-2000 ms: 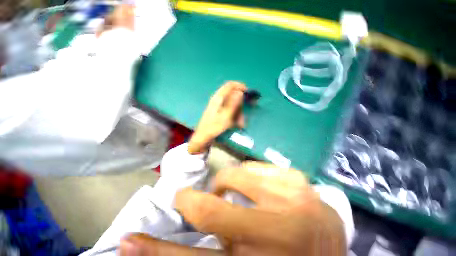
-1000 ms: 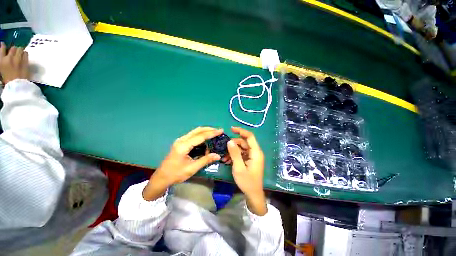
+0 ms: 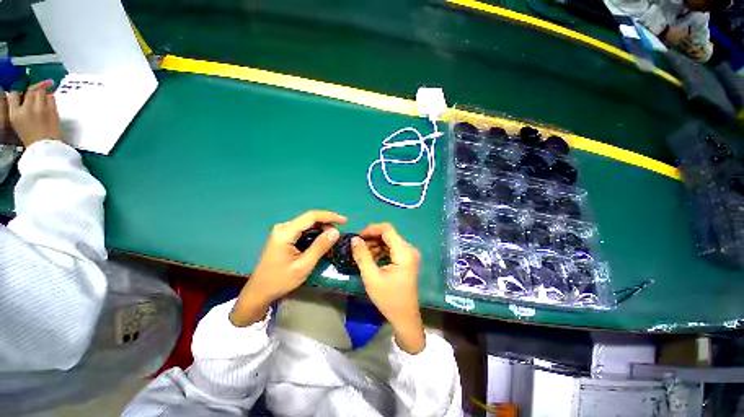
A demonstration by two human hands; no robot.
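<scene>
My left hand (image 3: pixel 285 259) holds a small round black part (image 3: pixel 308 239) between thumb and fingers, over the front edge of the green mat. My right hand (image 3: pixel 388 273) grips a second round black unit (image 3: pixel 343 253) by its right side, with the thumb on its face. The two black pieces are close together; whether they touch is hidden by my left thumb. A clear blister tray (image 3: pixel 522 213) with round black units in its pockets lies to the right of my hands.
A white cable (image 3: pixel 415 173) with a white plug block (image 3: pixel 431 102) lies behind my hands. Thin dark tweezers (image 3: pixel 634 291) lie right of the tray. At left, a person's sleeve (image 3: pixel 55 236) and hand are beside a folded white sheet (image 3: pixel 104 107). More trays stand far right.
Since the one-second-old frame, both hands have moved slightly left and down with the black pieces. My left fingers have closed further over their piece. The neighbour's sleeve has shifted right.
</scene>
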